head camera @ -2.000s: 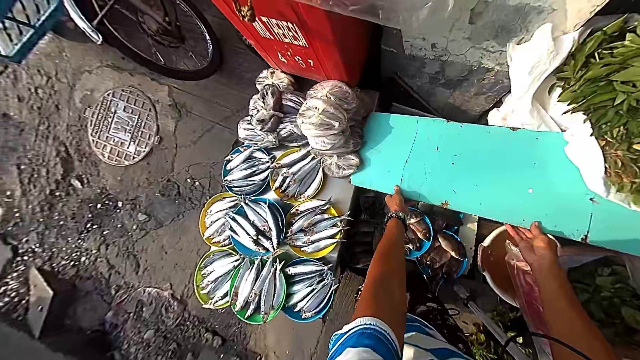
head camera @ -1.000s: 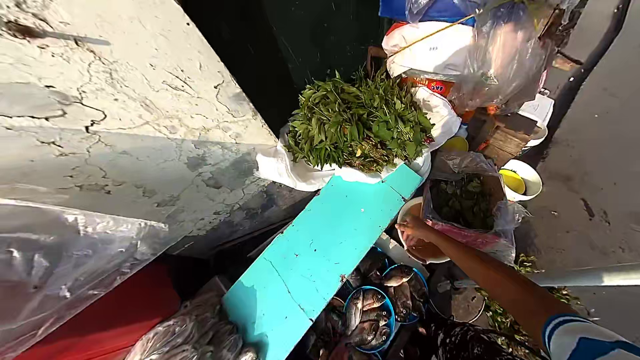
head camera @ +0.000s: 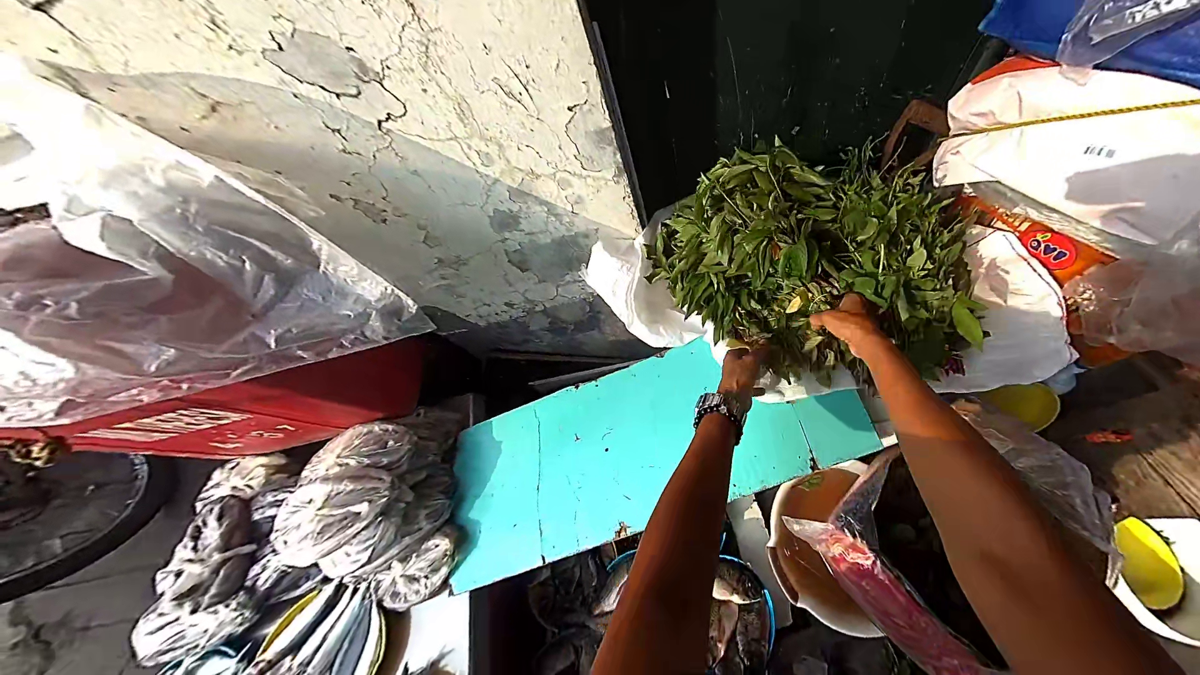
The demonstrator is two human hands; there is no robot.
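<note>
My left hand (head camera: 743,372), with a watch at its wrist, is at the lower edge of a heap of leafy green stems (head camera: 797,244); its fingers are partly hidden, so its hold cannot be made out. Farther right, my right hand (head camera: 851,326) has its fingers closed on stems at the front of the heap. The leaves lie on a white sack (head camera: 623,286) at the far end of a turquoise board (head camera: 600,450). A clear plastic bag with pink contents (head camera: 881,581) hangs by my right forearm.
Bagged fish (head camera: 347,497) and plates of silvery fish (head camera: 323,628) lie lower left, near a red box (head camera: 356,384). Darker fish (head camera: 736,600) and a basin of brownish liquid (head camera: 811,534) sit below the board. A cracked wall (head camera: 422,141) rises behind.
My right hand has moved from the basin up to the leaves. My left hand, on the board's edge in the oldest frame, is now at the leaves too. The view has swung a lot.
</note>
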